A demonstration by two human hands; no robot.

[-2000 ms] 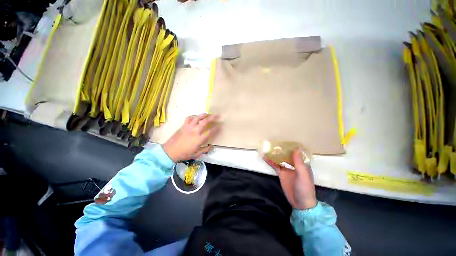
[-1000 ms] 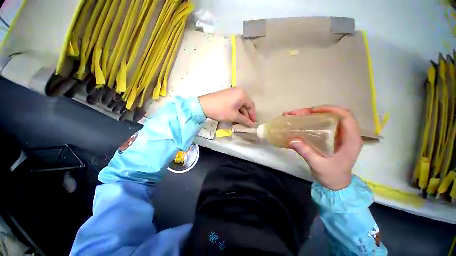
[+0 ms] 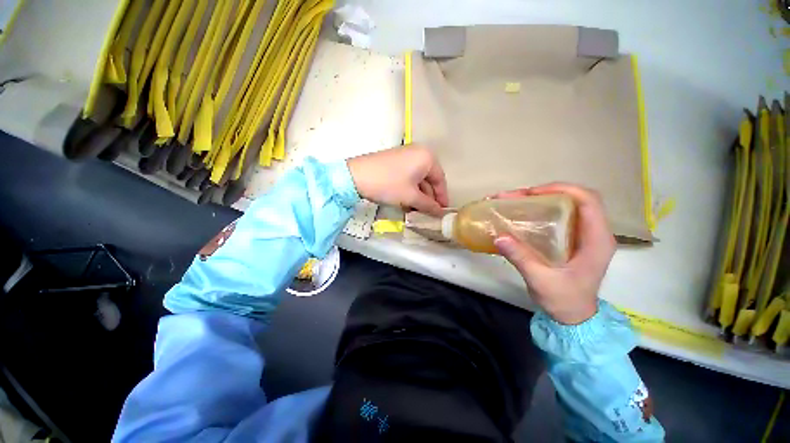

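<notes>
The beige-grey bag panel (image 3: 537,143) lies flat on the table, with yellow edge strips down both sides and grey tabs at its far corners. My right hand (image 3: 576,255) is wrapped round the glue bottle (image 3: 515,227), tilted nearly flat, its pale nozzle pointing left at the panel's near left corner. My left hand (image 3: 407,180) is at that corner with its fingertips pinched on the panel's near edge; what exactly lies between them is hidden. A short yellow strip end (image 3: 387,227) sticks out left of the nozzle.
A bundle of panels with long yellow strips (image 3: 203,82) stands on the left. Another panel stack (image 3: 752,234) stands on the right. A speckled board (image 3: 346,99) lies left of the panel, with white crumpled scrap (image 3: 355,24) behind it. A scrap tub (image 3: 319,275) is below the table edge.
My left hand has moved from the panel's left edge to its near corner and pinched there. The bottle has swung level, its nozzle brought left to that corner. The view has shifted.
</notes>
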